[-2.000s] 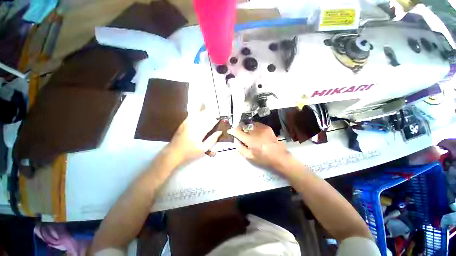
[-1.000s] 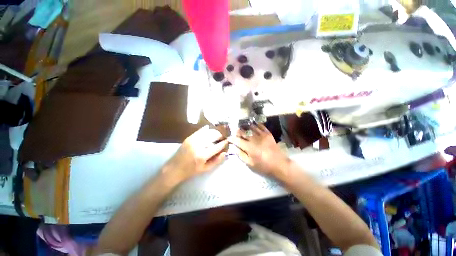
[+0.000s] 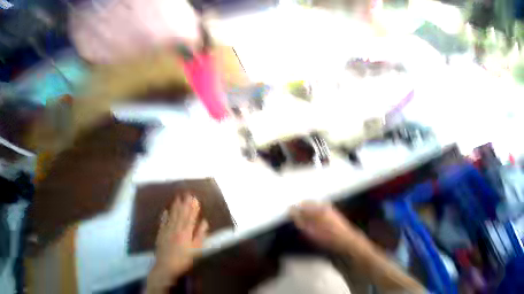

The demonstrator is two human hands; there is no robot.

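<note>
The dark brown cut panel (image 3: 147, 209) lies flat on the white machine table (image 3: 178, 146), near its front edge. My left hand (image 3: 184, 225) rests on the panel with its fingers pointing away from me; it lies flat and does not visibly grip. My right hand (image 3: 318, 221) is at the table's front edge, to the right of the panel. It is blurred, and I cannot tell whether it holds something. The sewing machine (image 3: 339, 123) stands behind, washed out by glare. Its needle area is too blurred to read.
Stacked brown pieces (image 3: 80, 178) lie at the left, by the yellow-orange tape (image 3: 69, 264). A bunch of scraps (image 3: 299, 151) is under the machine arm. A pink tool holder (image 3: 205, 86) is on the machine. A blue crate (image 3: 422, 244) stands at the right. A blurred pale pink shape (image 3: 135, 28) is at the top left.
The view has shifted and blurred. Both hands have left the needle area and are apart. My left hand is now on the brown panel, which lies nearer the front edge; my right hand is at that edge.
</note>
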